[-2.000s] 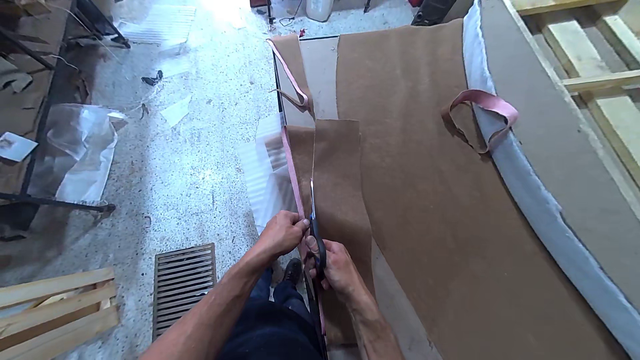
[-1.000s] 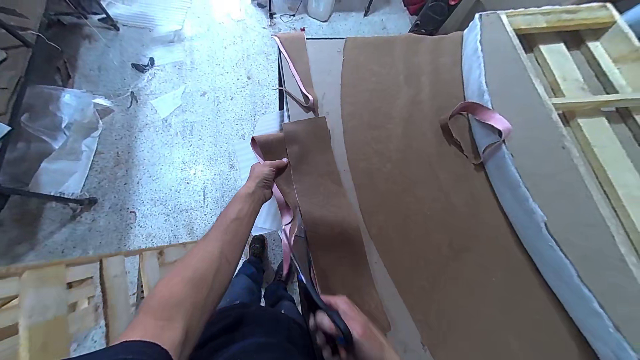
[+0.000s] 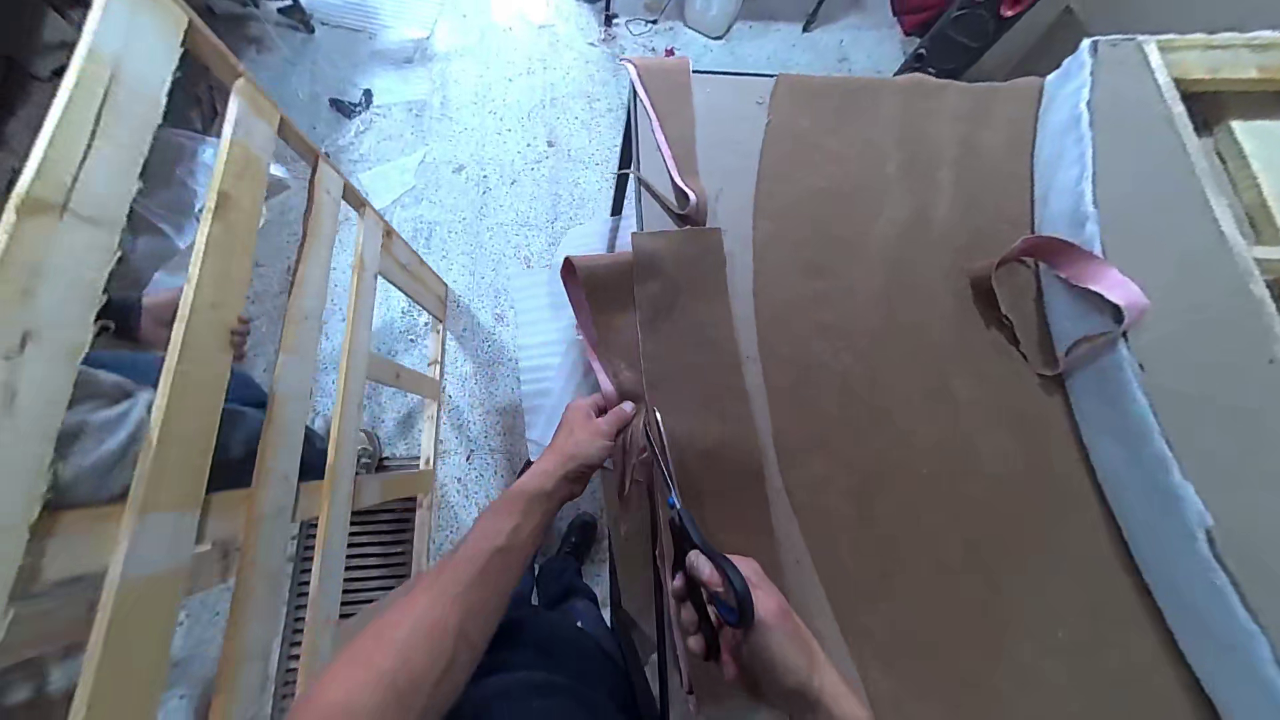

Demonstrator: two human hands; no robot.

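My left hand pinches a brown fabric strip with a pink edge, which folds over the table's left edge. In my right hand are scissors with black handles, their blades pointing away from me beside the strip. Right of the blades lies a flat brown fabric panel. A larger brown sheet covers much of the table beyond it. One pink-edged offcut lies at the far left corner, and a curled pink-backed offcut rests across the white padding.
White padding runs along the right of the sheet, with a wooden frame beyond. On the left, a slatted wooden frame stands near another person, partly hidden behind it. A floor grate lies below.
A slatted wooden frame has come much farther into view on the left, with a person behind it. My left hand is now lower along the strip, nearer the scissors.
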